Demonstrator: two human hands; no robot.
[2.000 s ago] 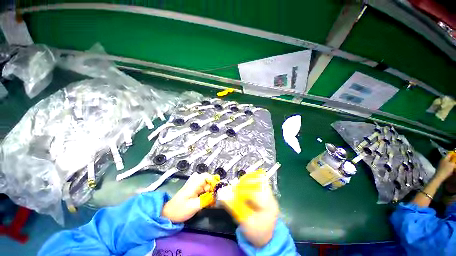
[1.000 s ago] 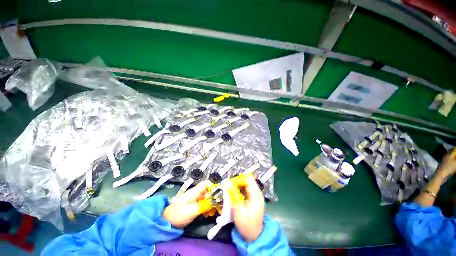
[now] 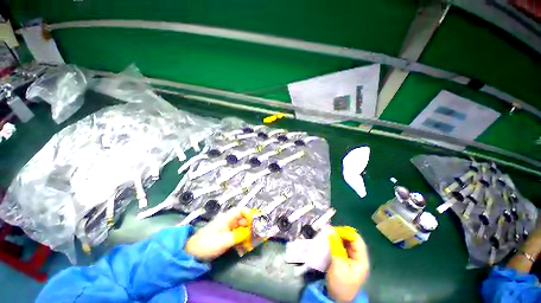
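Note:
My left hand (image 3: 220, 235), with orange finger cots, holds a small module (image 3: 261, 225) with a shiny face in its fingertips at the near edge of the grey crinkled sheet (image 3: 308, 171). My right hand (image 3: 347, 260), also with orange cots, is to the right, apart from the left. It pinches a soft white cloth (image 3: 313, 250), which hangs to its left. Several black round modules (image 3: 274, 167) with pale flex strips lie in slanting rows on the sheet. The held module's strip is hard to make out.
A cloudy plastic bag (image 3: 89, 160) is heaped at left. A white piece (image 3: 356, 168) lies right of the sheet, near bottles (image 3: 417, 201) in a tan box (image 3: 398, 228). Farther right are another module sheet (image 3: 474, 219) and a person's blue sleeve (image 3: 511, 285). Yellow cots (image 3: 273, 118) lie by the rail.
My right hand has moved right with the white cloth, away from the left hand and the module. My left hand still holds the module. The view has shifted slightly.

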